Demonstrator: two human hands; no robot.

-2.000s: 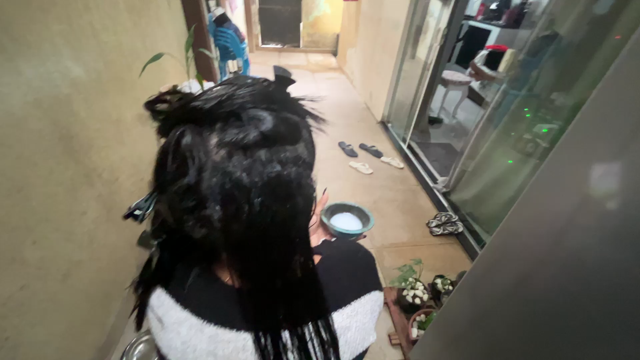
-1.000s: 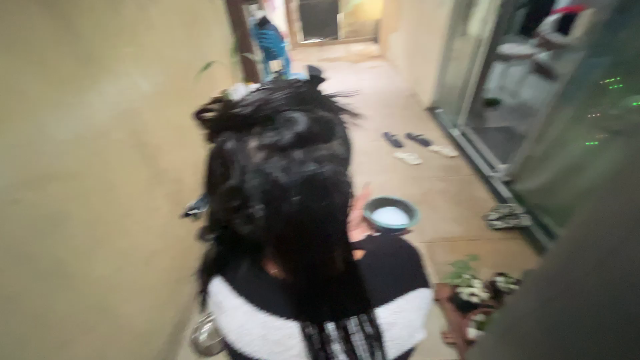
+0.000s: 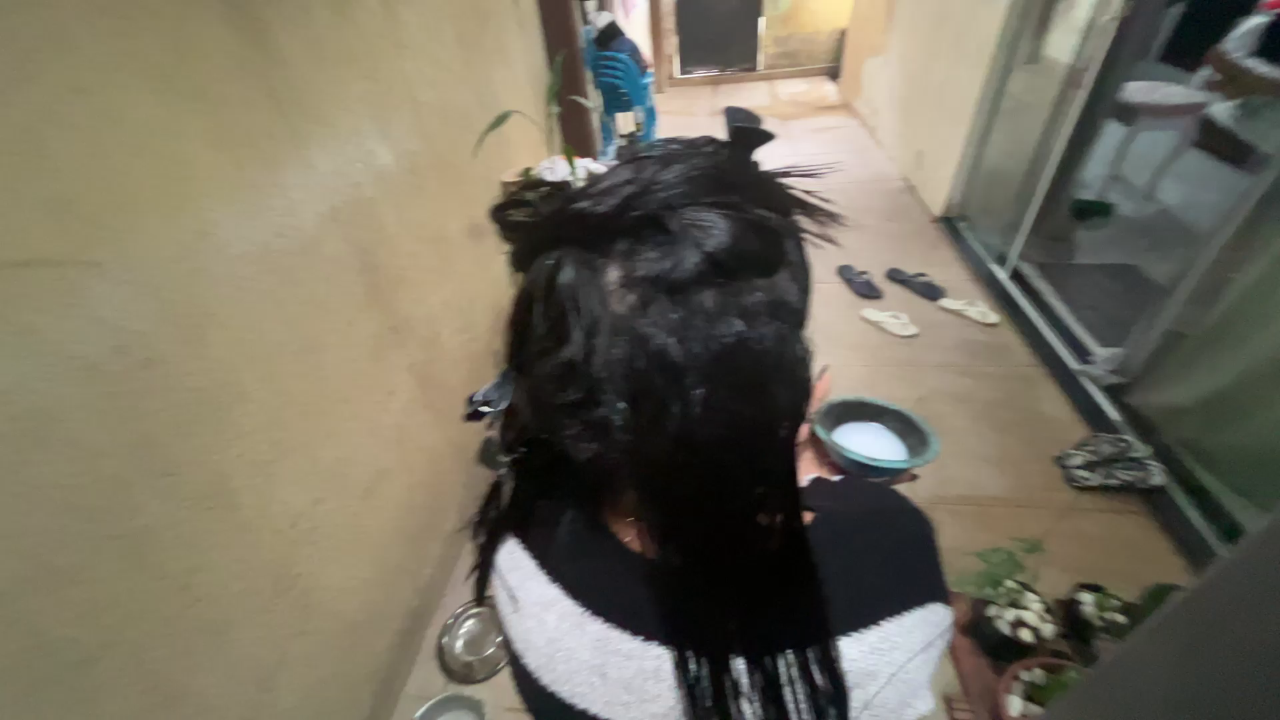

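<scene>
Neither my left hand nor my right hand shows in the view. Right in front of me is another person, seen from behind, with long, dark, wet-looking hair partly pinned up. A black hair clip sticks up at the top of the head, and a dark clip is at the left side. The person wears a black and light grey top. This person's hand, mostly hidden by the hair, is at a teal-rimmed bowl holding something white.
A plain wall runs along the left. A metal bowl stands low beside the person. Potted plants, patterned sandals and more sandals lie right, near a sliding glass door. A blue chair stands farther back.
</scene>
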